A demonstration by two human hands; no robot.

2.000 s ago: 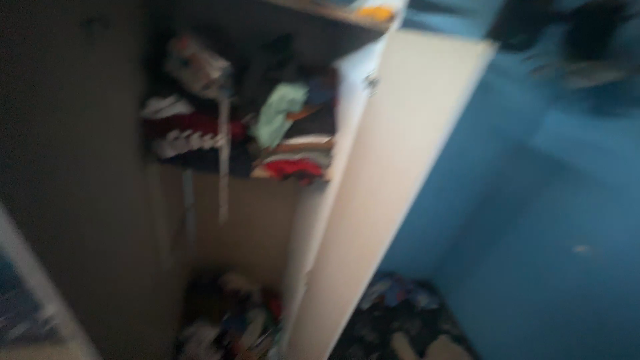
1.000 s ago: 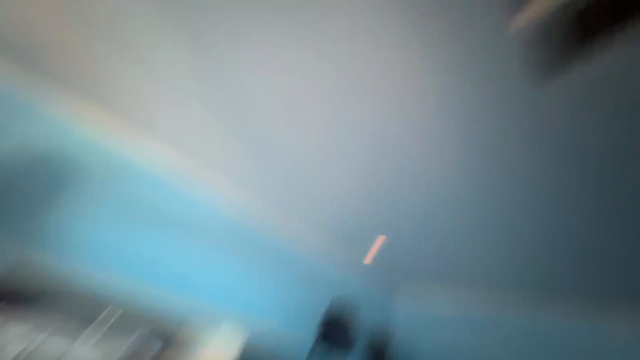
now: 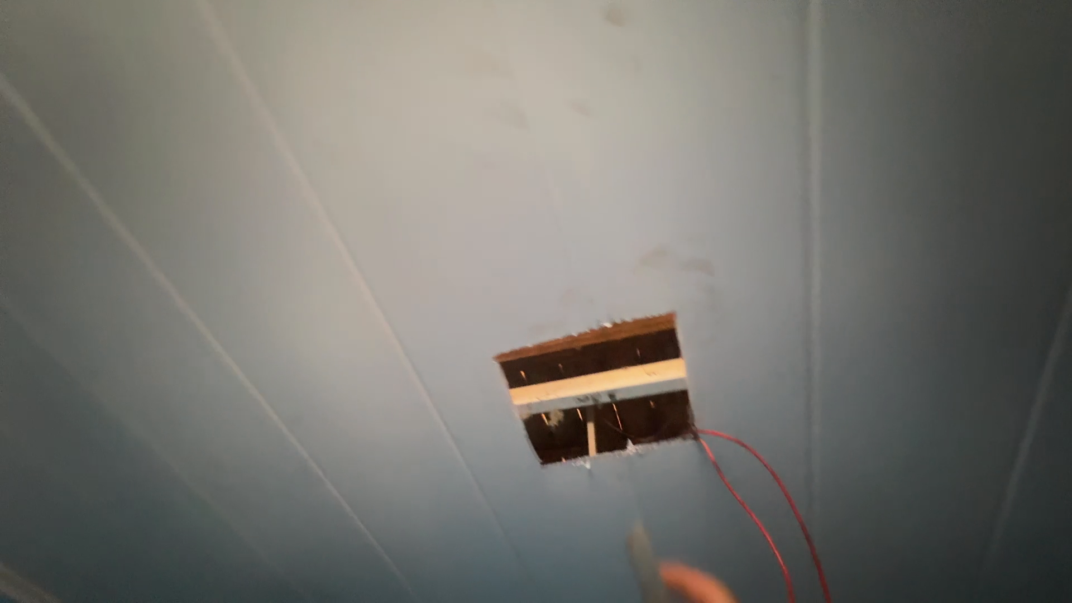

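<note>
A roughly square hole (image 3: 599,335) with ragged edges is cut in the pale blue-grey panelled ceiling (image 3: 452,209). Across the opening runs a light wooden batten (image 3: 603,383), with dark wood and several thin points showing behind it. Two lengths of thin red wire (image 3: 775,477) hang from the hole's lower right corner. At the bottom edge, a blurred orange-pink shape that looks like a finger, probably of my right hand (image 3: 693,579), is beside a narrow grey object (image 3: 643,557). Blur and the frame edge hide the grip and the object's kind. My left hand is out of sight.
Long pale seams (image 3: 335,234) run between the ceiling panels on both sides of the hole. Faint smudges (image 3: 653,255) mark the panel above it. A light strip (image 3: 25,586) shows at the lower left corner.
The view has swung from open shelves with clothes and a blue wall up to the ceiling. The hole, the red wires and the finger-like shape now show clearly or in part.
</note>
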